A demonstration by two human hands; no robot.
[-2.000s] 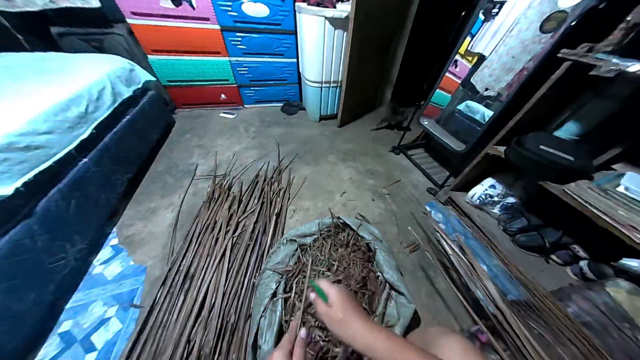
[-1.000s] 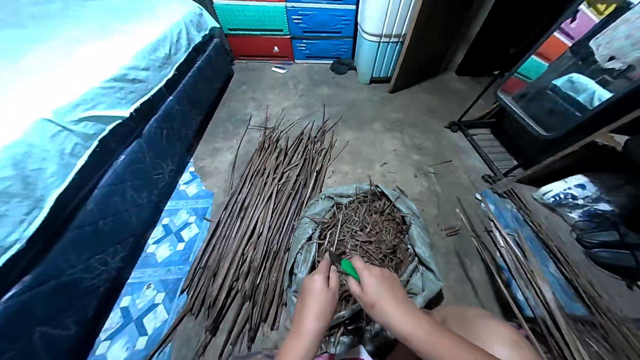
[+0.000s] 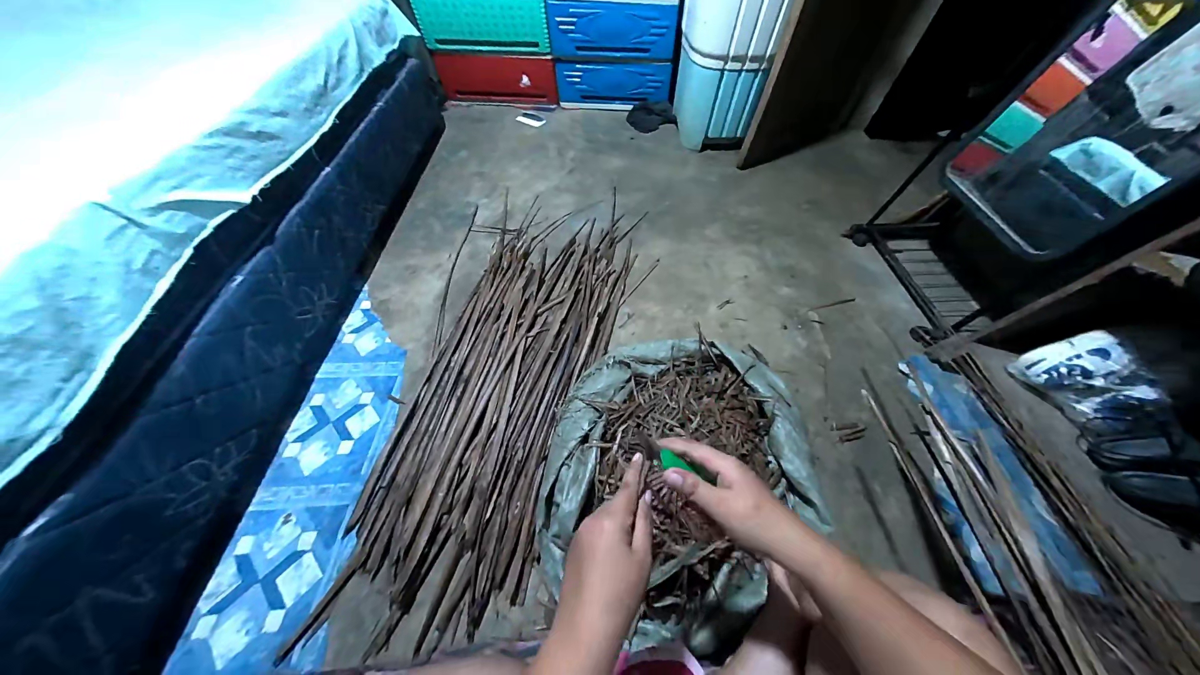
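An open woven sack with rolled edges stands in front of me, filled with short pieces of brown dried stalk. Above its mouth, my right hand grips a green-handled tool, probably a small knife; its blade is hard to make out. My left hand is close beside it, fingers pinched on what looks like a thin brown stalk, mostly hidden. Left of the sack, a large pile of long dried stalks lies on the concrete floor.
A bed with a dark blue side runs along the left, beside blue patterned floor covering. More long stalks lie at right near shoes and a framed mirror. Plastic drawers and a pale bin stand behind.
The view has shifted toward the bed since the oldest frame. Both hands stay over the sack, the green-handled tool still in my right hand.
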